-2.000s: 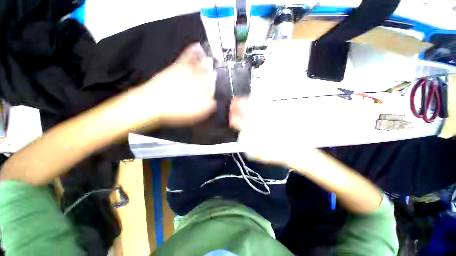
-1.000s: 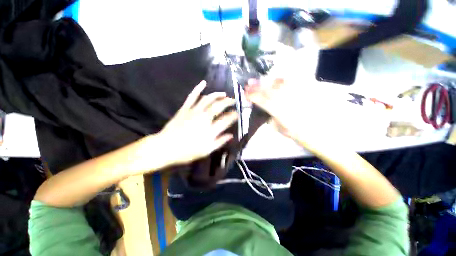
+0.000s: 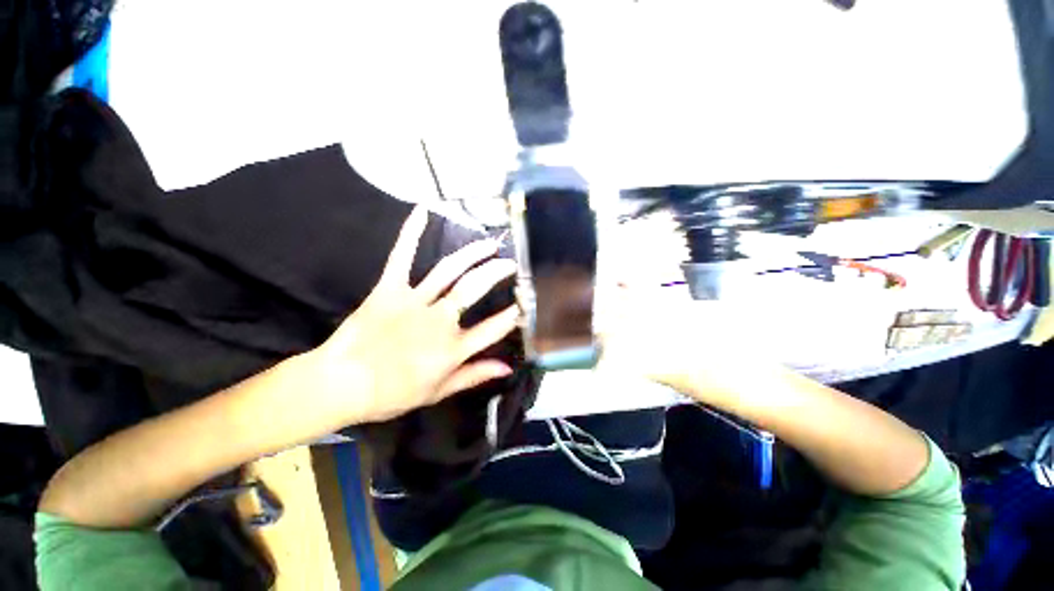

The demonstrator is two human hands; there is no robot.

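The dark garment fabric (image 3: 266, 242) lies left of the needle area and drapes over the table edge. My left hand (image 3: 405, 341) lies flat on it with fingers spread, fingertips close to the machine front. The white sewing machine head (image 3: 786, 92) fills the top, and its dark front part (image 3: 561, 260) hides the needle and presser foot. My right hand (image 3: 630, 341) is right of that part, washed out and partly hidden; its fingers and any hold are unclear. A thin white cord (image 3: 589, 450) hangs in loops over my lap.
On the table's right are snips (image 3: 873, 272), red-handled scissors (image 3: 1001, 274) and a small tan block (image 3: 928, 330). Below the edge are a blue bar (image 3: 764, 458) and a board with a blue stripe (image 3: 303, 508). Dark cloth hangs at left.
The view has shifted, and the machine head now covers the needle area and the phone. My left hand remains spread on the fabric. My right hand's fingers, seen before near the needle, are now obscured.
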